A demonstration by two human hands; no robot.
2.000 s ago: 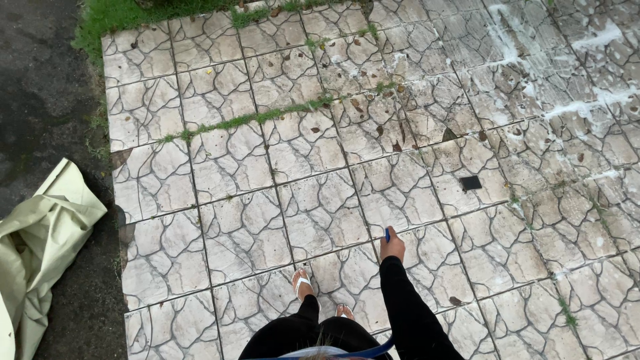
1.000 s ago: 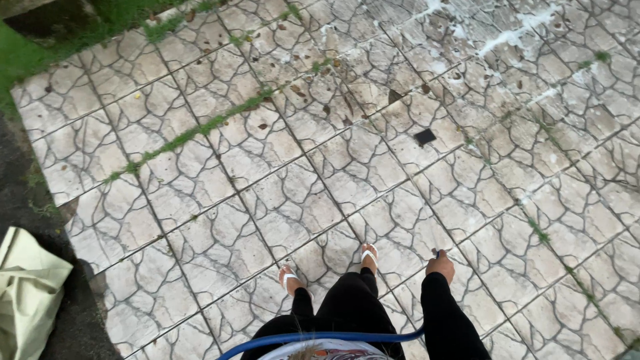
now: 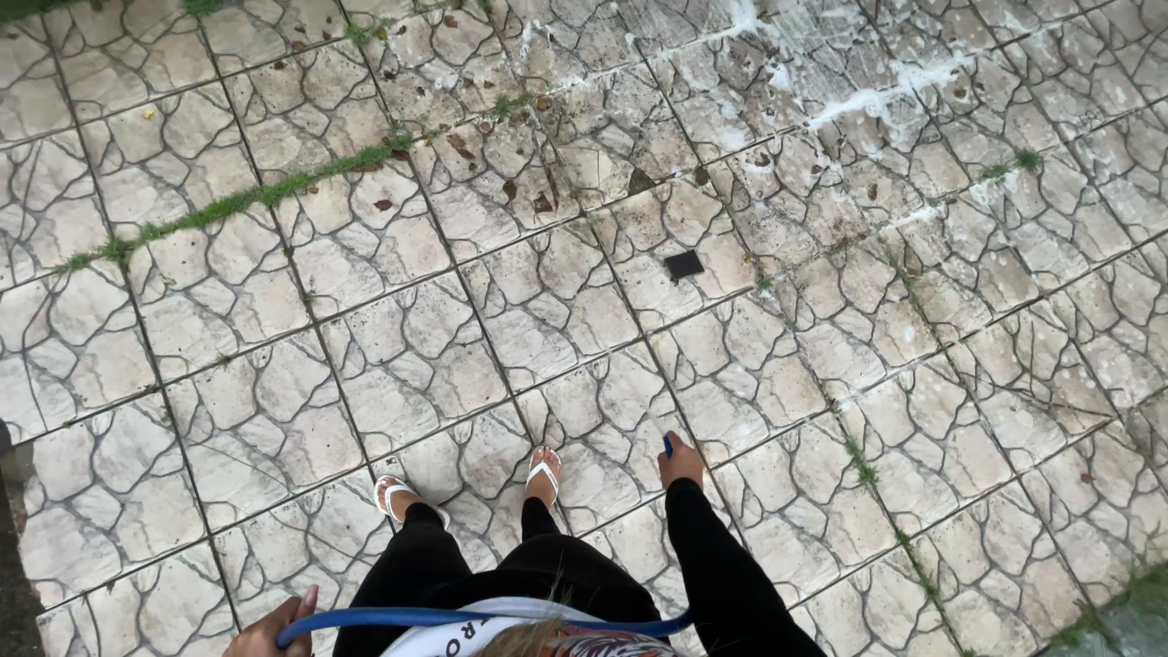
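Note:
My right hand (image 3: 681,462) is closed around the end of a blue hose, whose tip pokes out past the fingers above the patterned tile floor (image 3: 401,351). From there the blue hose (image 3: 383,617) passes across the front of my body to the lower left. There my left hand (image 3: 278,630) holds it, partly cut off by the bottom edge. White foam (image 3: 876,100) streaks the tiles at the upper right. Between the foam and my right hand lies a small dark square (image 3: 683,265), perhaps a drain cover. A faint spray may leave the hose tip; I cannot tell.
My feet in white flip-flops (image 3: 544,473) stand on the tiles. Grass (image 3: 265,193) grows in a joint at the upper left, with more tufts (image 3: 860,461) on the right. Dry leaves (image 3: 542,203) are scattered near the top. Dark ground edges the tiles at lower left.
My left hand has come into view on the hose. The view has turned and shifted right; the pale green cloth seen at the left before is out of view.

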